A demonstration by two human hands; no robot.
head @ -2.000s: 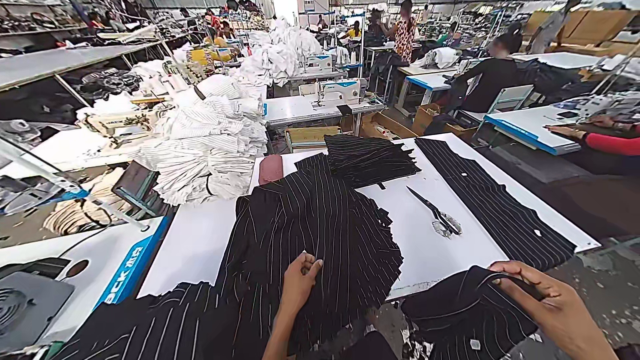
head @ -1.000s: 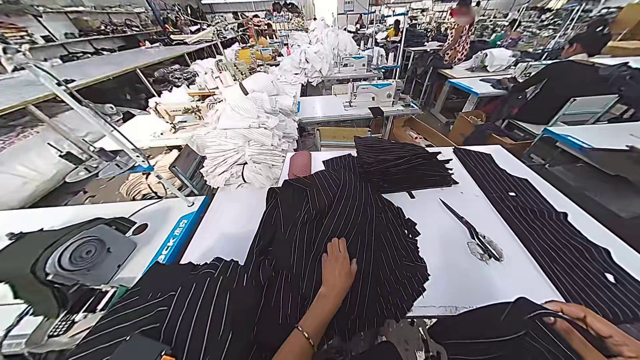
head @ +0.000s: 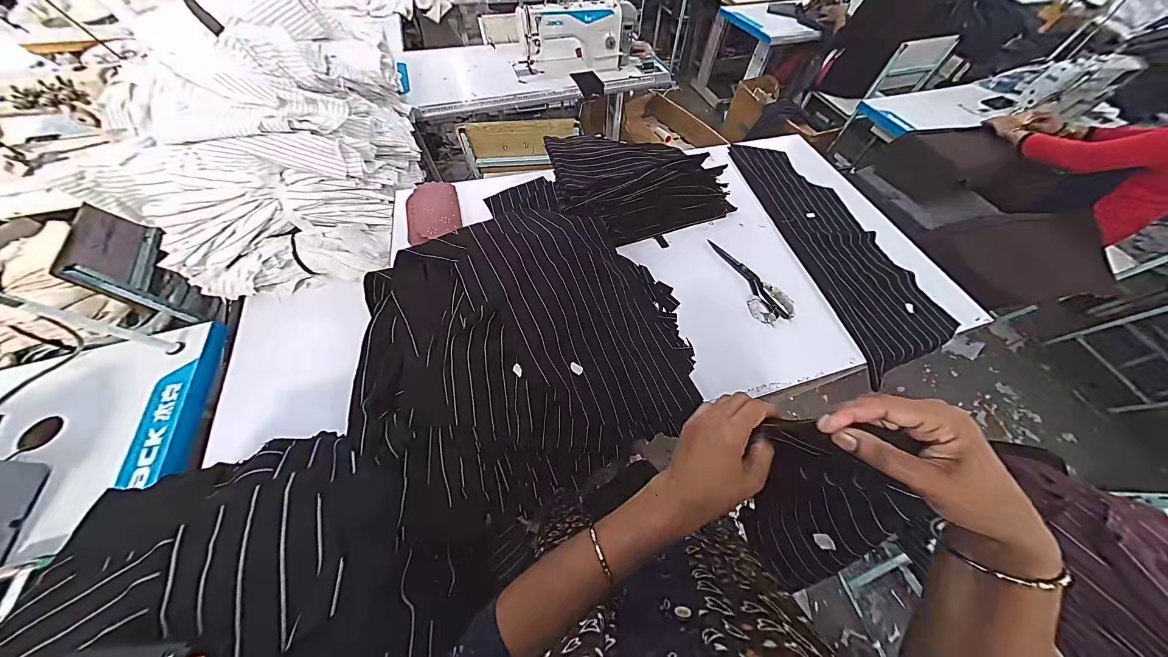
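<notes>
My left hand (head: 725, 456) and my right hand (head: 922, 452) pinch the upper edge of a black striped fabric piece (head: 812, 520), which hangs past the front of the white table (head: 721, 338). To the left of my hands lies a large stack of black pinstriped fabric pieces (head: 547, 338) with two small white tags on top. Behind it sits a smaller bundle of striped pieces (head: 639, 182). Black-handled scissors (head: 753, 283) rest with their blades pointing away. A long striped piece (head: 849, 255) lies along the table's right side.
A pink rounded object (head: 433, 212) sits at the table's back left. White striped garments (head: 274, 146) are heaped behind. More striped fabric (head: 210, 557) covers the lower left. A sewing machine (head: 575, 36) stands ahead. At the right, a co-worker's red sleeve (head: 1086, 151) reaches toward another machine.
My left hand has moved right, from the large fabric stack to the hanging piece beside my right hand. Both hands now hold its edge. The view has tilted down.
</notes>
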